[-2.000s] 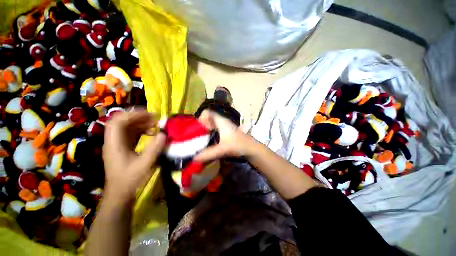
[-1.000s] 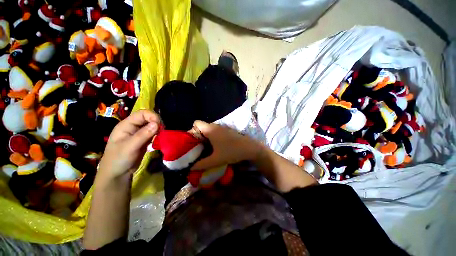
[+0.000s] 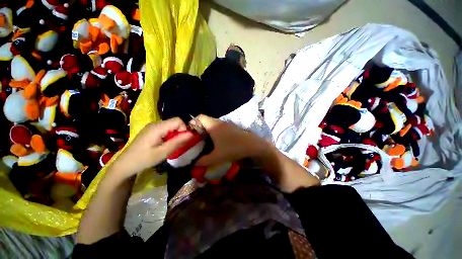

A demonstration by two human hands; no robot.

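Note:
A penguin plush toy (image 3: pixel 184 154) is held over my lap, its red Santa hat with white band facing up and its orange feet toward me. My left hand (image 3: pixel 154 146) grips the hat from the left, fingers over the red cloth. My right hand (image 3: pixel 230 141) holds the toy's right side. A small dark, thin metal tip (image 3: pixel 192 119) shows at my right fingertips, probably snips; the rest of it is hidden in the hand. The toy's back is hidden.
A yellow sack (image 3: pixel 169 45) full of penguins lies at the left. An open white woven sack (image 3: pixel 304 76) with penguins is at the right. A large filled white sack (image 3: pixel 289 12) stands ahead. A dark floral apron (image 3: pixel 228 217) covers my lap.
My left hand was raised beside the hat with its fingertips pinched; it has moved right onto the hat. The metal tip now shows at my right fingertips. The view has shifted downward since the oldest frame.

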